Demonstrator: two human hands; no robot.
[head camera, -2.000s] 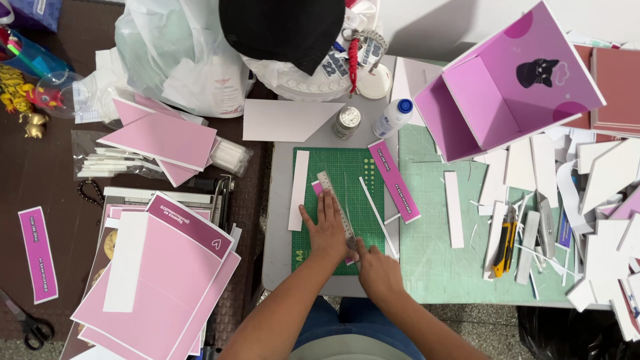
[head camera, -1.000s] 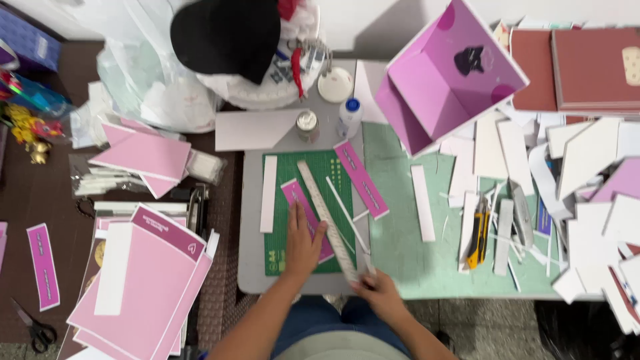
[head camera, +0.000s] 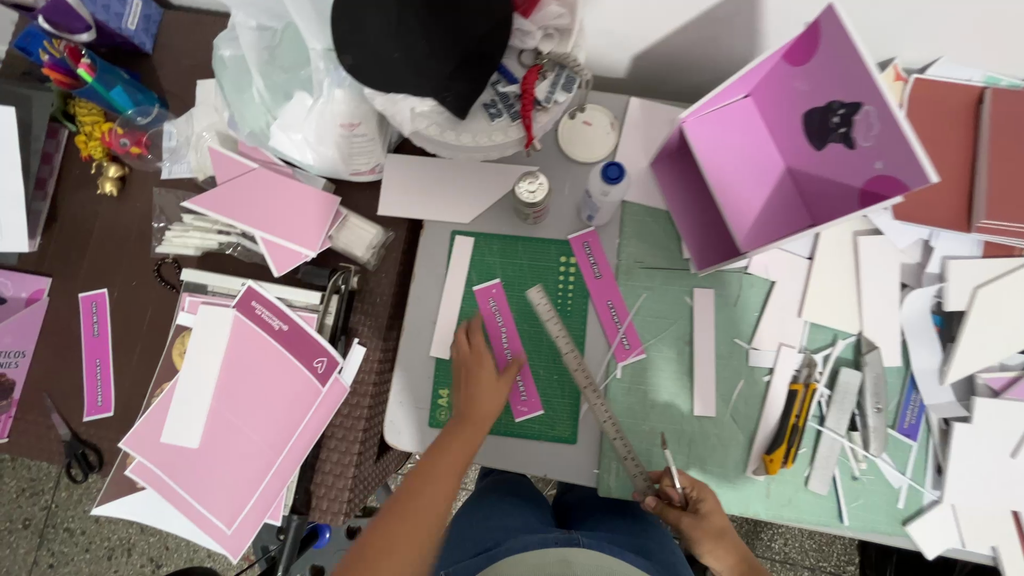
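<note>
My left hand (head camera: 482, 372) has its fingers around a magenta printed strip (head camera: 498, 332) lying on the green cutting mat (head camera: 552, 424), thumb on its right edge. My right hand (head camera: 690, 512) holds the lower end of a steel ruler (head camera: 588, 384) and also a slim craft knife (head camera: 670, 460) whose tip points up. The ruler slants across the mat's lower right edge. A white strip (head camera: 453, 296) lies at the mat's left, and a second magenta strip (head camera: 608, 300) at its right with thin white offcuts over its lower end.
Right of the mat, a pale strip (head camera: 703, 352), a yellow utility knife (head camera: 790, 424) and many white offcuts (head camera: 984, 456) lie on the light green surface. Behind stand a small tin (head camera: 531, 197), a blue-capped bottle (head camera: 603, 194) and a pink box (head camera: 744, 160). Pink sheets (head camera: 248, 448) and scissors (head camera: 80, 456) are at left.
The ruler, earlier beside the strip under my left hand, is now further right of it with its lower end in my right hand. My right hand has moved right, off the mat's lower edge.
</note>
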